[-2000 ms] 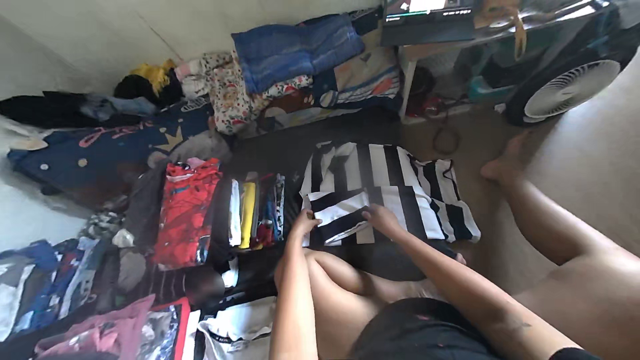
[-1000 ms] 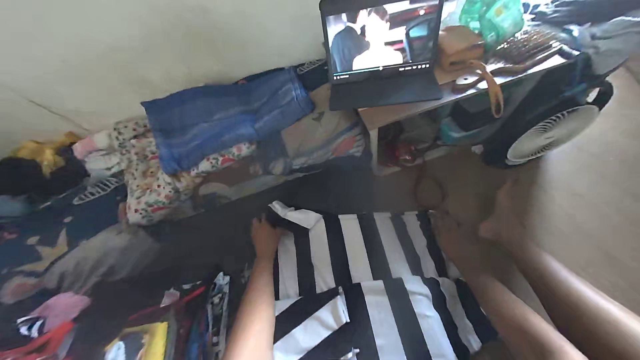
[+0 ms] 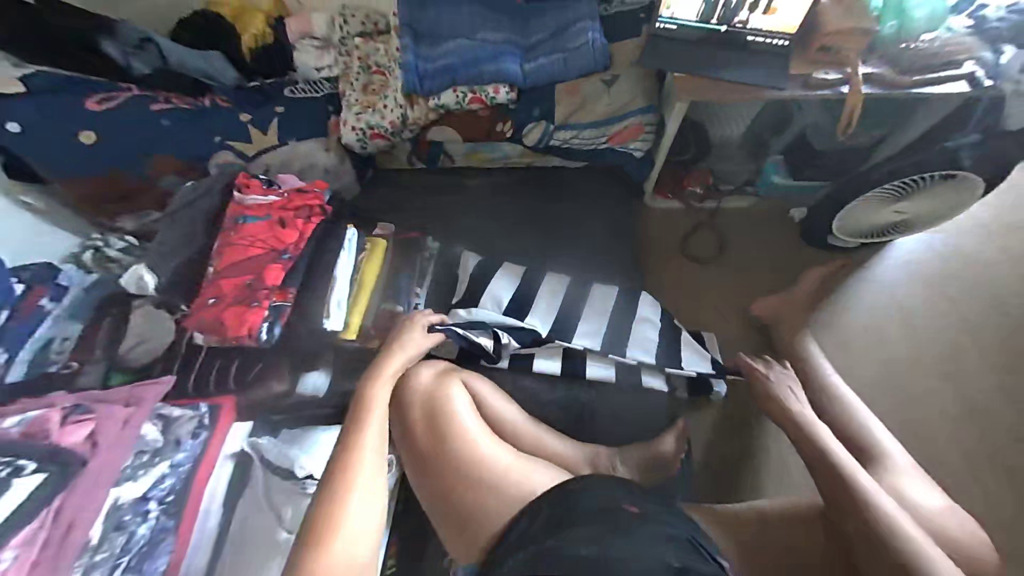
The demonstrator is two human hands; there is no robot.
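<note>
A black-and-white striped garment [image 3: 576, 312] lies on a dark surface in front of my knees, its near part doubled over. My left hand [image 3: 414, 340] grips its left end, where the cloth is bunched beside the neat row of folded clothes. At the opposite end, my right hand [image 3: 772, 384] pinches the near right corner between its fingers. The cloth's near edge runs fairly straight between both hands.
Folded red printed clothing [image 3: 260, 256] and a folded yellow item [image 3: 364, 288] stand left. A pink garment [image 3: 132, 448] lies lower left. Behind are folded blue cloth [image 3: 504, 44], a low table [image 3: 720, 86] with a lit screen, and a fan [image 3: 908, 208] at right.
The striped garment, spread wide one second ago with a layer over its near part, now spans a narrower band. My right hand has moved to its near right corner. The view has shifted.
</note>
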